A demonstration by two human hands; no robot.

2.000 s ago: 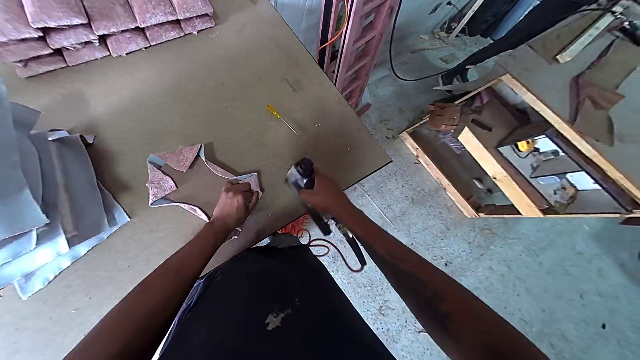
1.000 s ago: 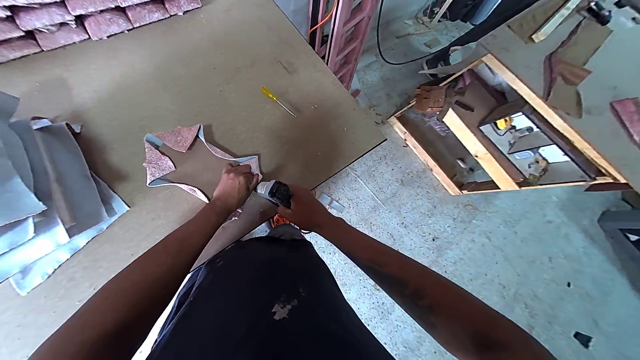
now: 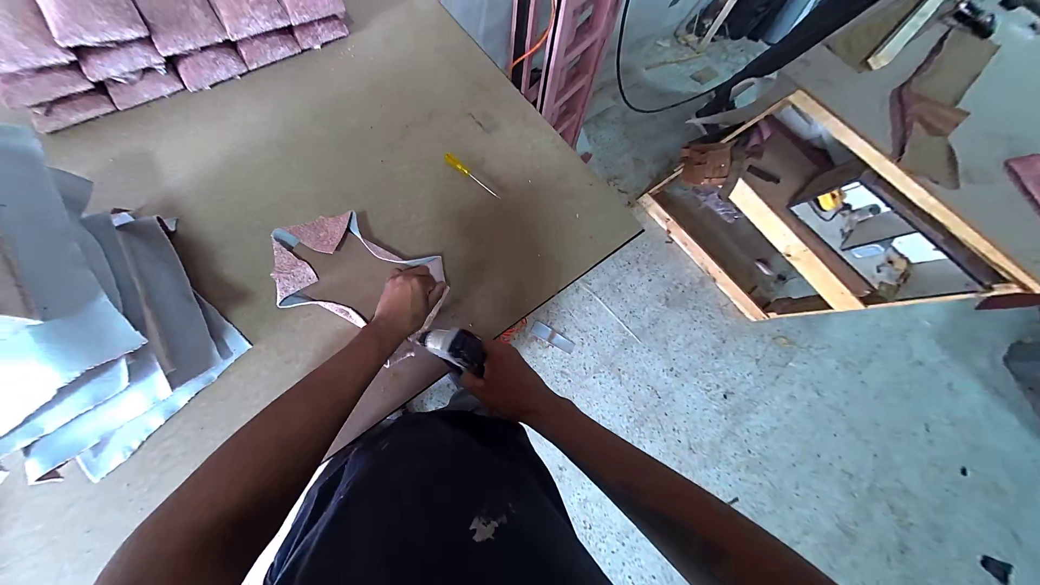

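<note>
My left hand [image 3: 409, 301] grips the right corner of a cut ring of pinkish, grey-backed fabric [image 3: 323, 233] lying on a brown board tabletop [image 3: 341, 154]. In my right hand [image 3: 508, 382] is a black and silver power tool, which looks like a pneumatic stapler [image 3: 455, 348]; its silver end is at the strip of fabric just below my left hand. Whether it touches the fabric cannot be told. A screwdriver with a yellow handle [image 3: 457, 164] lies farther back on the board.
Grey fabric sheets [image 3: 175, 309] lie overlapped at the left. Pink padded pieces [image 3: 195, 41] are stacked at the back left. The board's edge runs close to my body. Pink metal framework [image 3: 569, 65] stands behind its far corner, and a wooden frame [image 3: 800, 244] is at the right.
My right hand has brought the tool from farther right to the fabric's edge near my left hand. My left hand still holds the same corner of the fabric.
</note>
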